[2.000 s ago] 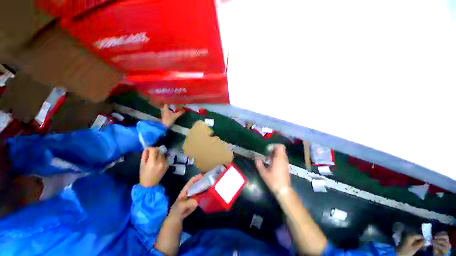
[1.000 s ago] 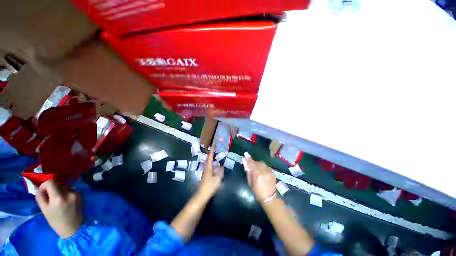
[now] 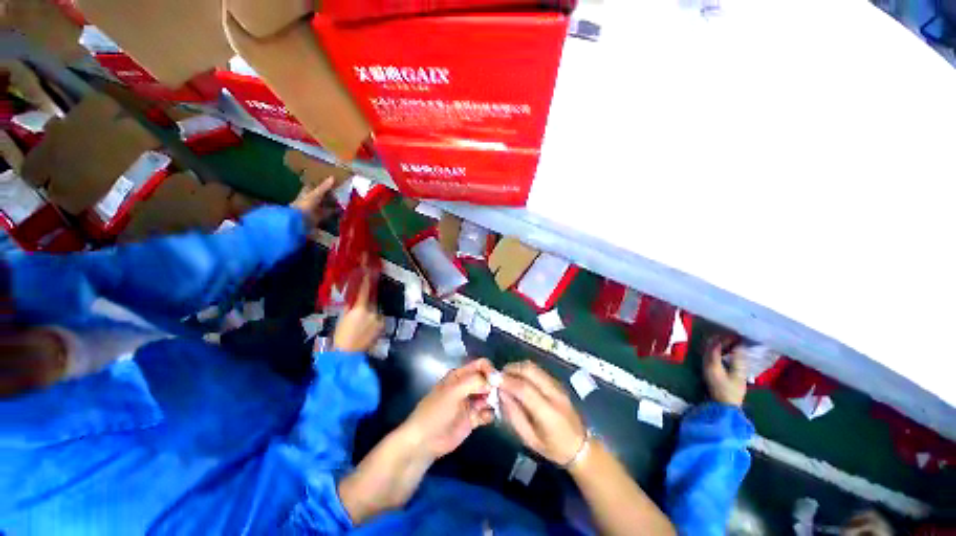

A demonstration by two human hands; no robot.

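Observation:
My left hand [image 3: 453, 406] and my right hand [image 3: 537, 406] meet fingertip to fingertip above the dark bench. Between them they hold a small white slip [image 3: 494, 389], upright; the fingers hide part of it. Other white slips [image 3: 453, 338] lie loose on the bench just beyond my hands. Small red cartons with grey-white bagged contents, one of them an open red carton [image 3: 438, 264], stand on the green belt beyond the pale strip.
A large red box [image 3: 451, 105] stands on the white shelf [image 3: 734, 157]. At left, a person in blue holds a red carton [image 3: 349, 257] at the belt. At right, another person's hand [image 3: 725, 372] reaches to the belt. More cartons stand far left.
My hands have come together on a slip; a second ago they were apart. The neighbour's red carton has moved from far left to the belt. Another person's arm has entered at right.

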